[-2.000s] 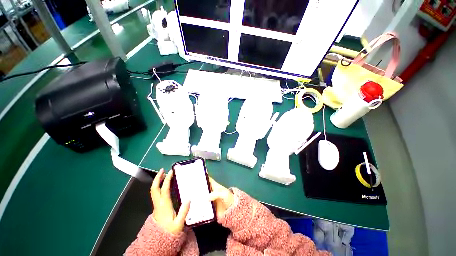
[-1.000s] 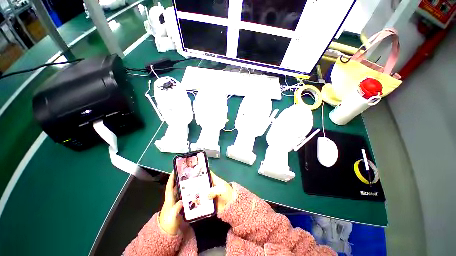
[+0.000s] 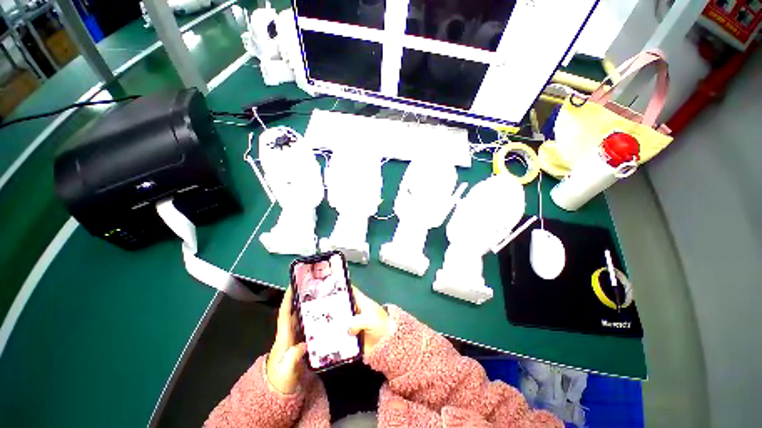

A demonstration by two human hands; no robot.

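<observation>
A black smartphone (image 3: 327, 311) with a lit screen showing pictures is held upright at the bench's front edge. My left hand (image 3: 287, 347) grips its left side, fingers along the edge. My right hand (image 3: 369, 324) holds its right side, with the thumb over the screen's right edge. Both hands are bare, in pink fleece sleeves. Several white security cameras stand in a row beyond the phone, from the leftmost (image 3: 292, 192) to the rightmost (image 3: 480, 234). A thin white antenna shows on the rightmost one's side.
A black label printer (image 3: 146, 167) with a white label strip (image 3: 189, 242) stands left. Behind the cameras are a keyboard (image 3: 384, 138) and monitor (image 3: 434, 79). Right are a mouse (image 3: 547, 254), black mouse pad (image 3: 535, 305), bottle (image 3: 585, 181), tote bag (image 3: 601, 125) and low blue bin (image 3: 614, 401).
The phone's screen has changed from mostly white to pictures. My left fingers, spread beside the phone earlier, have closed in around its left edge.
</observation>
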